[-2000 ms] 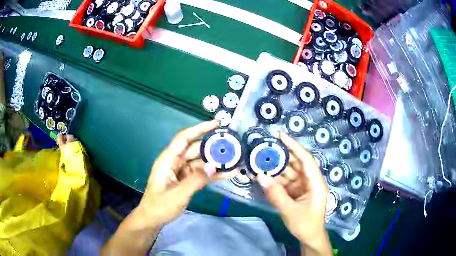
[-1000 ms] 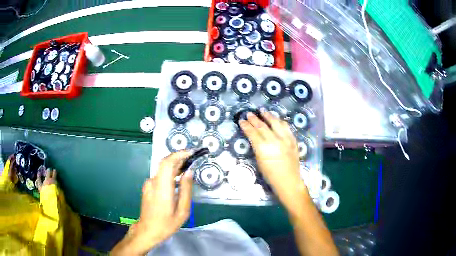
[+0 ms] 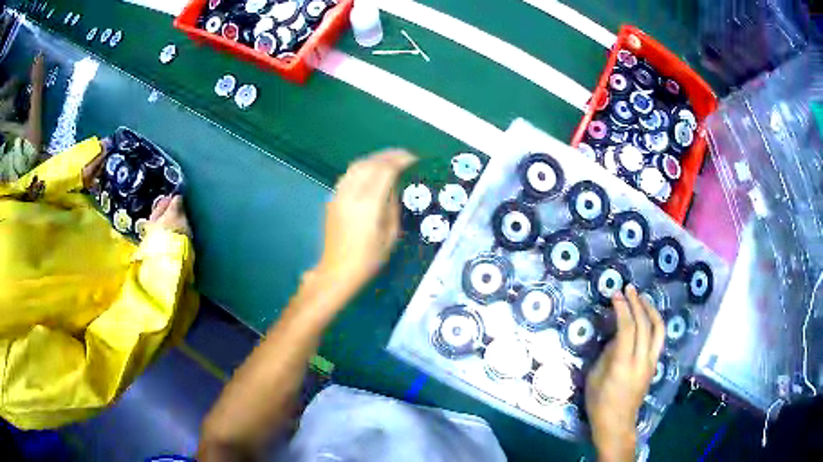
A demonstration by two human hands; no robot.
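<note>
A translucent blister tray (image 3: 433, 298) lies tilted in front of me, with black-rimmed discs in many pockets. My right hand (image 3: 632, 356) is over its right part, fingertips at the lower edge of a black-rimmed disc (image 3: 611, 282) seated in a pocket; its palm side is hidden, so I cannot tell if it grips anything. My left hand (image 3: 365, 217) is raised and blurred over the green surface, left of the tray; no disc shows in it, but its inner side is hidden. Several pale loose discs (image 3: 452, 198) lie between this hand and the tray.
Red bins of mixed discs stand at the far side (image 3: 302, 70) and behind the tray (image 3: 695, 149). A white bottle (image 3: 366, 24) and thin pale tool (image 3: 403, 49) lie between. A yellow-sleeved person at left holds a clear tub (image 3: 135, 180). Clear plastic covers (image 3: 767, 162) lie right.
The view has turned, so the tray appears tilted. My left hand has left the tray and moved up and left; the disc it held no longer shows. A disc sits in the pocket my right hand covered.
</note>
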